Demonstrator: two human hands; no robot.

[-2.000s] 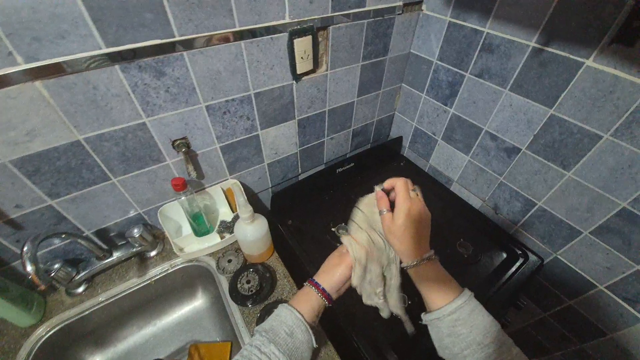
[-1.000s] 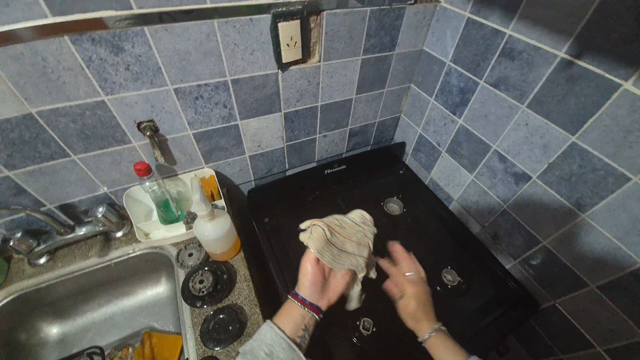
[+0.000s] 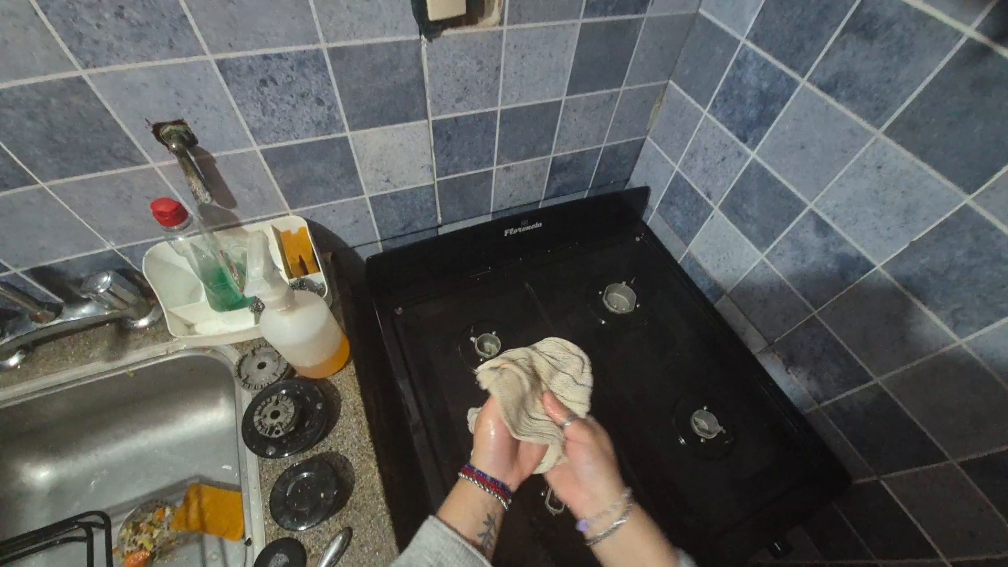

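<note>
A crumpled beige ribbed cloth (image 3: 543,378) is held between both hands above the black stovetop (image 3: 441,307). My left hand (image 3: 504,449) cups it from below on the left. My right hand (image 3: 583,453), with a ring on one finger, pinches its right side with the thumb on top. The burner caps are off the stove. Bare burner seats show at the back left (image 3: 487,344), back right (image 3: 620,298) and front right (image 3: 706,423); one at the front is partly hidden by my hands.
Left of the stove, burner caps (image 3: 305,494) and a burner ring (image 3: 262,366) lie on the granite counter beside a spray bottle (image 3: 303,331). Behind stands a white caddy (image 3: 169,272) with a red-capped bottle (image 3: 213,268). The steel sink (image 3: 102,425) holds a yellow sponge cloth (image 3: 209,510) and food scraps (image 3: 146,531).
The right hand, apart from the cloth one second ago, now grips it together with the left. The cloth hung long between the hands two seconds ago and is now bunched up.
</note>
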